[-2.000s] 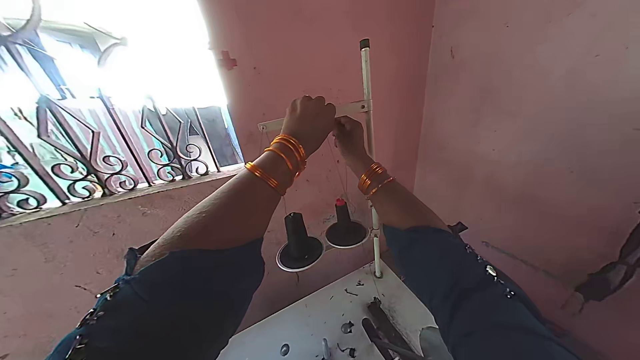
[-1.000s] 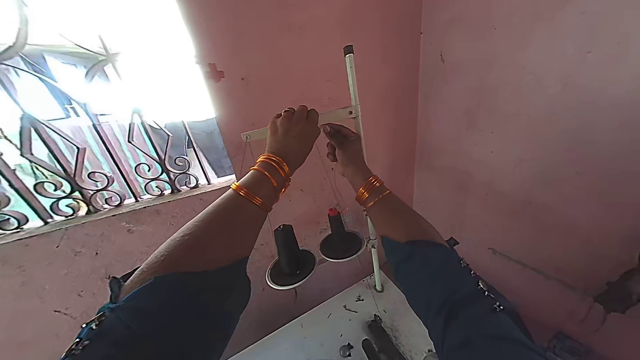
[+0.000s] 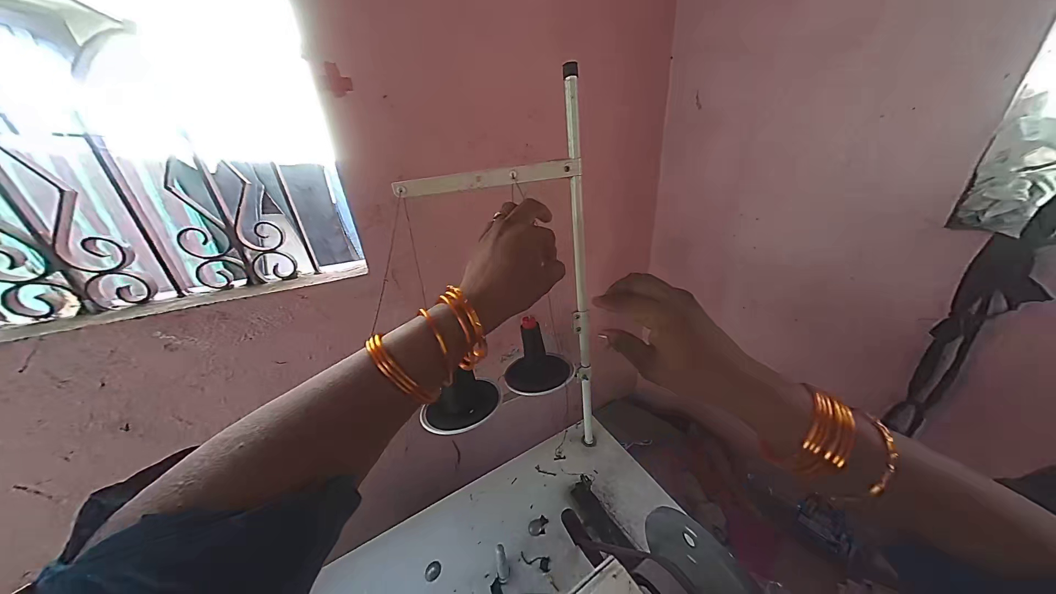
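Note:
A thread stand's upright metal pole (image 3: 576,247) carries a pale crossbar (image 3: 462,181) with threads running through its holes. My left hand (image 3: 516,260) is raised just below the crossbar, fingers bent near the thread there; whether it pinches the thread cannot be told. To the right of the pole, my right hand (image 3: 660,326) has its thumb and fingers apart and holds nothing visible. Below my left hand, a black thread cone with a red tip (image 3: 535,363) sits on a round holder. Another black thread cone (image 3: 462,404) is partly hidden behind my left wrist.
The pole stands on a white sewing machine table (image 3: 462,511) with dark cords, lint and machine parts at its front. A window with a scrolled iron grille (image 3: 223,239) is at left. Pink walls meet behind the pole, and a dark cloth bundle (image 3: 949,338) hangs at right.
My hands were together at the crossbar. My right hand has moved away to the right of the pole, its fingers now apart. My left hand is now lower, beneath the bar.

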